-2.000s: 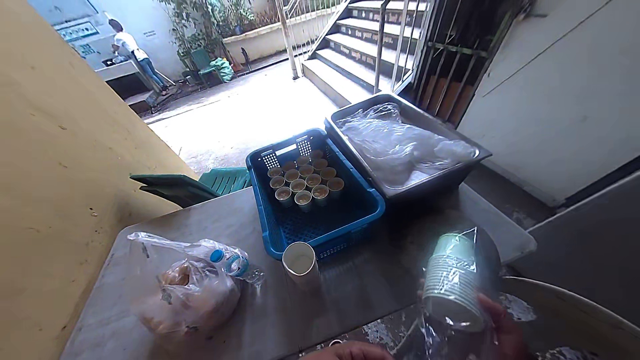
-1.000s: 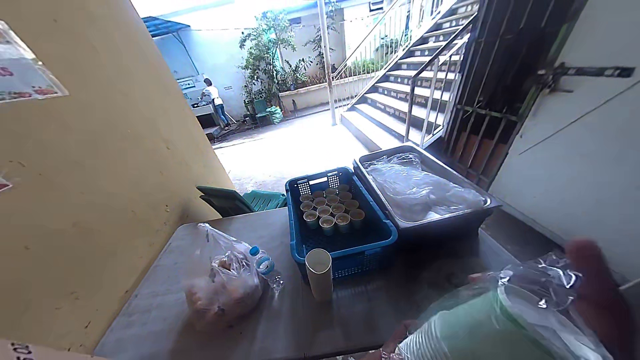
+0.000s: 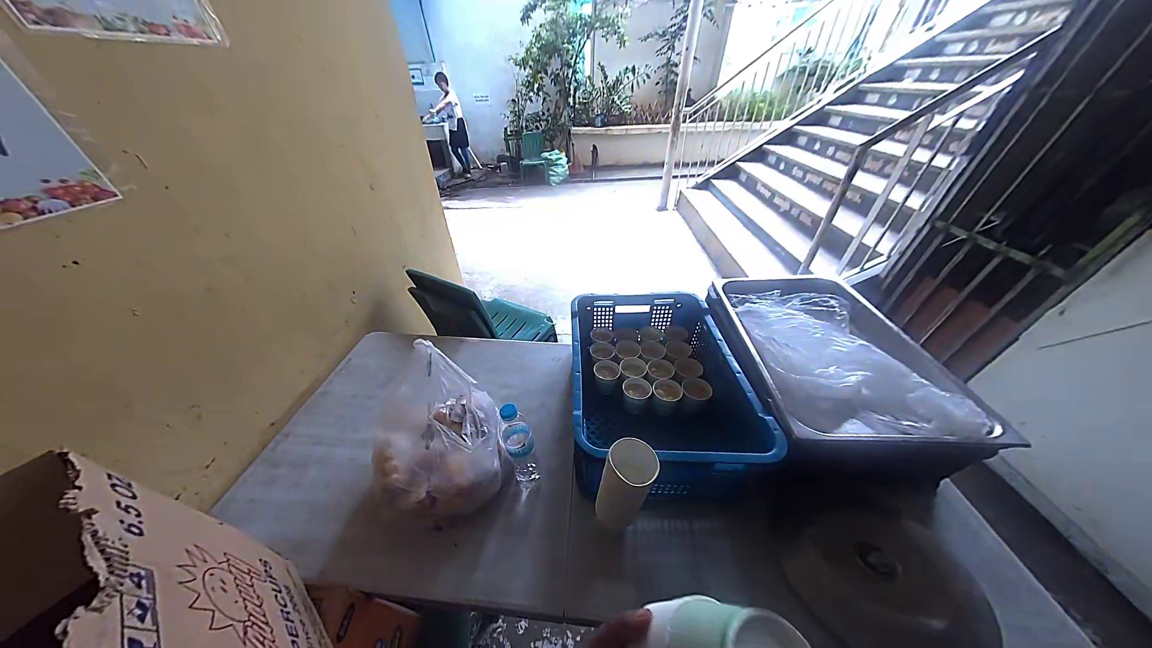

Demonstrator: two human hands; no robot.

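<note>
At the bottom edge, fingers of my left hand [image 3: 621, 628] touch a stack of pale green and white paper cups [image 3: 706, 621]; most of this hand is hidden and its grip looks closed on the stack. My right hand is out of view. A tall pale cup [image 3: 626, 486] stands on the table before the blue plastic crate [image 3: 594, 432]. Inside the crate, several filled paper cups [image 3: 666, 392] stand in rows. To the left are a knotted clear plastic bag [image 3: 441, 459] of what looks like bread and a small water bottle [image 3: 519, 445] with a blue cap.
A metal tray [image 3: 999, 436] holding clear plastic bags adjoins the crate on the right. A round lid [image 3: 886, 576] lies nearer. An open, torn cardboard box [image 3: 193, 558] is at lower left. Green chairs [image 3: 490, 315] stand behind the table [image 3: 315, 504]. A person [image 3: 453, 121] stands far off.
The stack of cups has moved down toward the bottom edge, and my right hand has left the view. The view has swung left, bringing in the cardboard box.
</note>
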